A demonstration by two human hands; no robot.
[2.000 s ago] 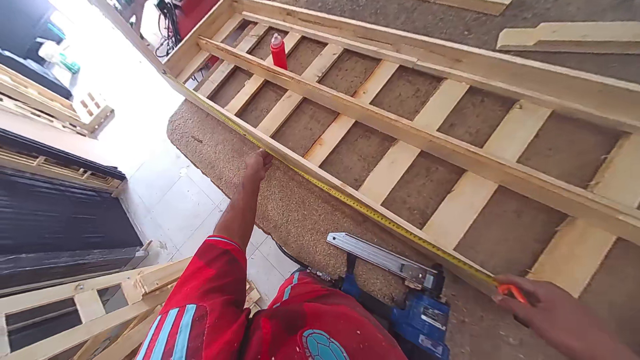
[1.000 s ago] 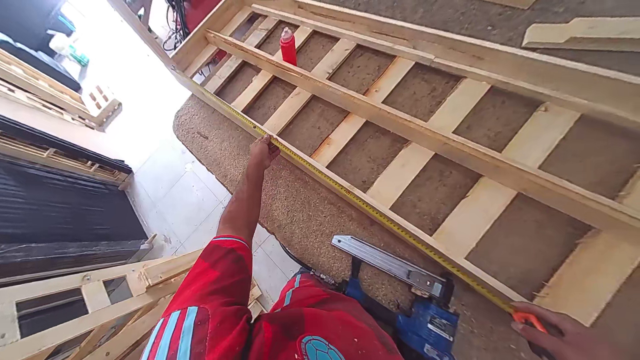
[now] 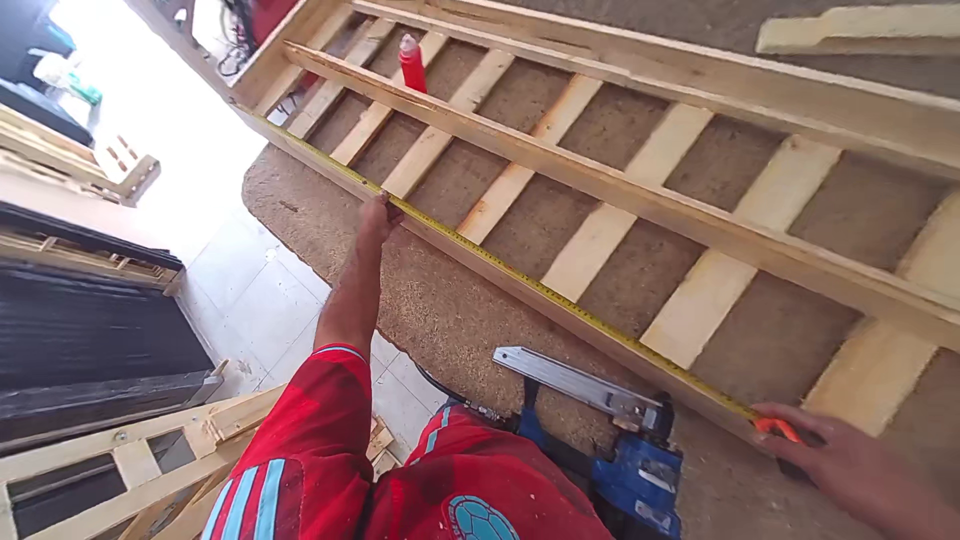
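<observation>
A yellow tape measure blade (image 3: pixel 517 279) lies stretched along the near rail of a slatted wooden frame (image 3: pixel 600 187). My left hand (image 3: pixel 381 214) grips that rail and the blade, with the thumb on top near the middle of the rail. At the lower right my right hand (image 3: pixel 814 439) is closed around the orange and black tape measure case (image 3: pixel 778 428), which it partly hides. A blue pneumatic nail gun (image 3: pixel 637 472) with a silver magazine lies on the worktable between my hands, close to my body. Among the slats stands a red squeeze bottle (image 3: pixel 412 66).
The frame rests on a particle board worktable (image 3: pixel 442 307) with a curved edge at the left. A loose wooden piece (image 3: pixel 862 30) lies at the upper right. Wooden frames (image 3: pixel 142 465) stand at the lower left beside black-wrapped panels (image 3: pixel 97 330). Beyond the table edge is a tiled floor (image 3: pixel 247 289).
The view has shifted slightly. Both hands stay at the near rail, and the blade stays stretched along it.
</observation>
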